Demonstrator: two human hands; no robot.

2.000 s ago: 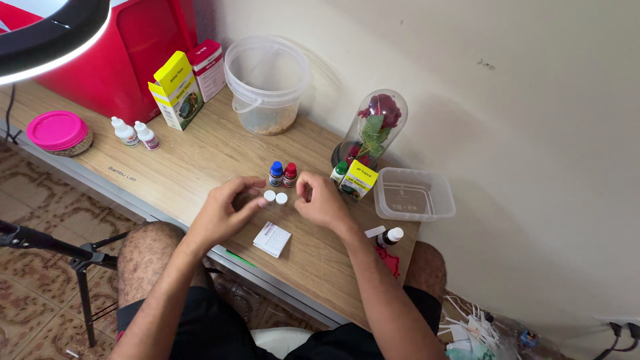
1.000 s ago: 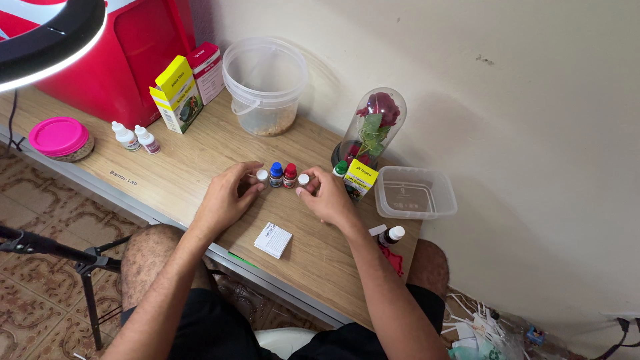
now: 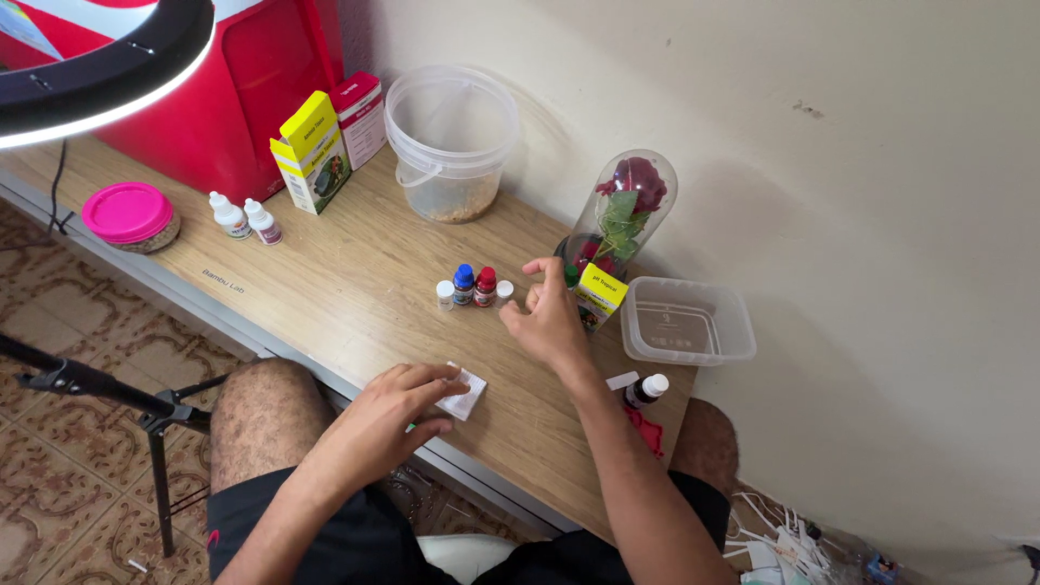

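My left hand (image 3: 390,414) reaches over a folded printed paper (image 3: 463,393) near the table's front edge; whether its fingertips touch the paper is hard to tell. My right hand (image 3: 548,317) hovers, fingers apart and holding nothing, beside a small white-capped vial (image 3: 504,292). That vial stands at the right end of a row with a red-capped bottle (image 3: 484,287), a blue-capped bottle (image 3: 463,284) and another white-capped vial (image 3: 445,296). Right of my right hand are a yellow and white carton (image 3: 600,297) and a green-capped bottle (image 3: 571,276), partly hidden.
A clear plastic tub (image 3: 689,321), a dark bottle with a white cap (image 3: 646,391) and a glass-domed rose (image 3: 624,207) stand to the right. Behind are a clear bucket (image 3: 452,146) and cartons (image 3: 315,154). Dropper bottles (image 3: 246,221) and a pink-lidded jar (image 3: 130,215) stand left.
The white-capped vials stood together in front of the coloured-capped bottles; now one stands at each end of the row. Both hands have let go of them, and my left hand has moved down to the folded paper.
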